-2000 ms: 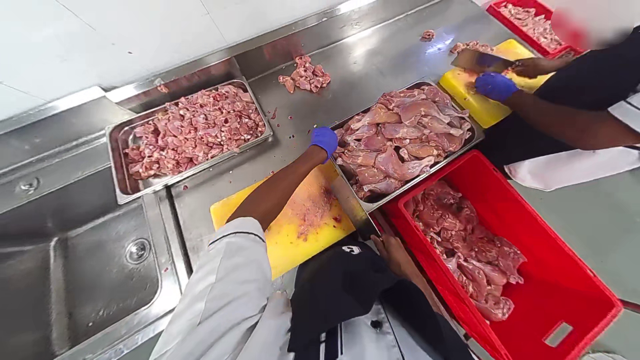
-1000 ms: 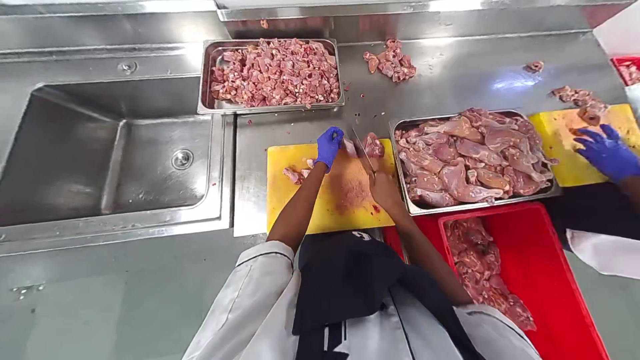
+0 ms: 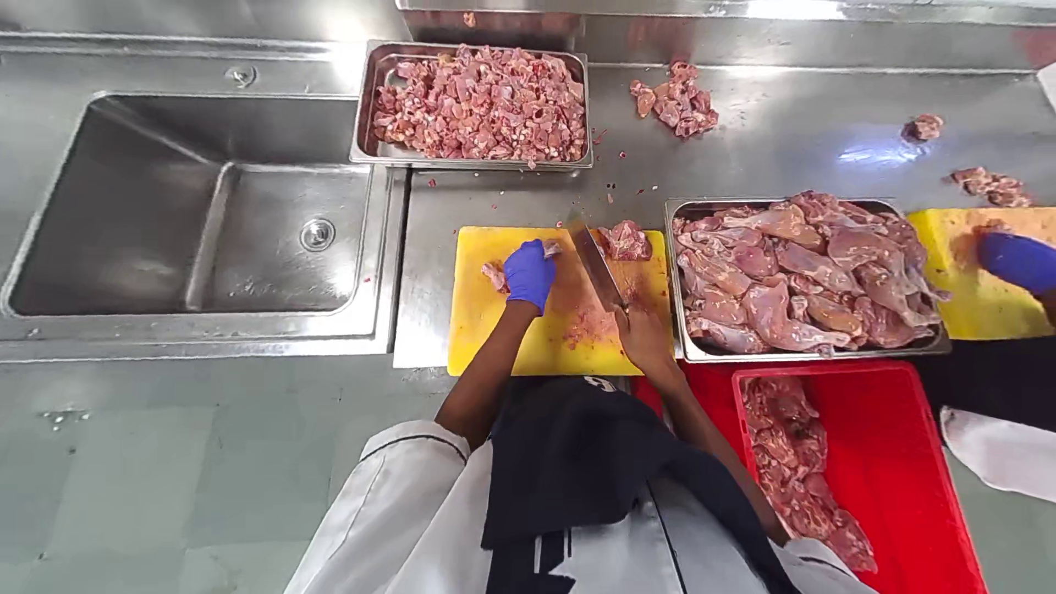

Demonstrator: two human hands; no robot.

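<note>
My left hand [image 3: 530,276], in a blue glove, is closed on a small piece of raw chicken [image 3: 552,247] over the left part of a yellow cutting board [image 3: 487,338]. Another chicken piece [image 3: 495,275] lies at the left side of that hand. My bare right hand [image 3: 642,332] grips the handle of a large knife [image 3: 600,268], whose blade slants up and left across the board and is blurred at its tip. Right of the blade, a chunk of raw chicken [image 3: 627,241] lies near the board's top right corner.
A steel pan [image 3: 825,356] of chicken legs stands right of the board, above a red crate [image 3: 899,462] holding meat. Behind are a pan [image 3: 462,163] of cut chicken and a meat pile [image 3: 681,103]. A sink [image 3: 272,231] is left; a co-worker's gloved hand [image 3: 1019,262] is right.
The view has swung round and come level since the oldest frame. The co-worker's hand, spread out one second ago, now lies closer together on the other yellow board.
</note>
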